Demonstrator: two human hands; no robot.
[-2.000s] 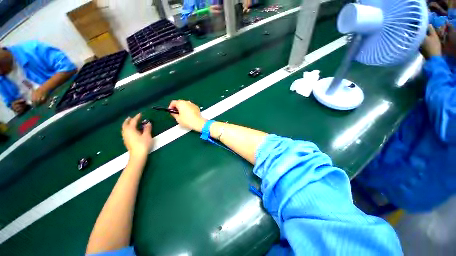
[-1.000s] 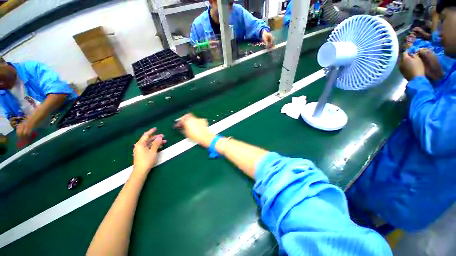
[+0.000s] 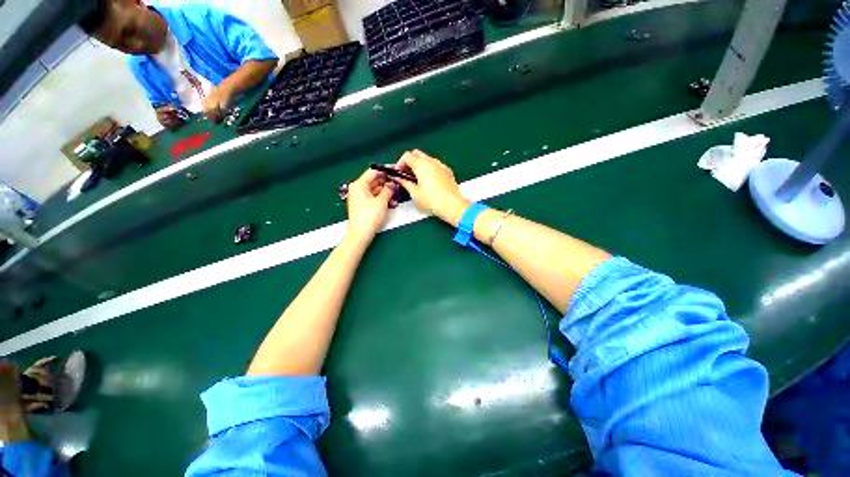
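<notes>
My left hand (image 3: 367, 203) is just beyond the white strip with its fingers closed around a small dark unit (image 3: 399, 195), partly hidden between both hands. My right hand (image 3: 431, 183) touches the left one and grips a thin dark pen-like tool (image 3: 391, 172), which points left over the left fingertips. A blue wrist strap (image 3: 471, 224) with a thin cord is on my right wrist. Another dark unit (image 3: 244, 233) lies on the green belt (image 3: 308, 200) to the left.
A white strip (image 3: 596, 155) crosses the bench. A crumpled white wipe (image 3: 734, 161) and a fan base (image 3: 797, 199) are at right, near a metal post (image 3: 741, 65). Black trays (image 3: 303, 86) lie across the line beside a person in blue (image 3: 210, 47). A neighbour's hand (image 3: 39, 384) is at lower left.
The view has swung left. My hands, apart before, have come together. The dark unit now shows between them, and the tool is clearly visible in my right hand.
</notes>
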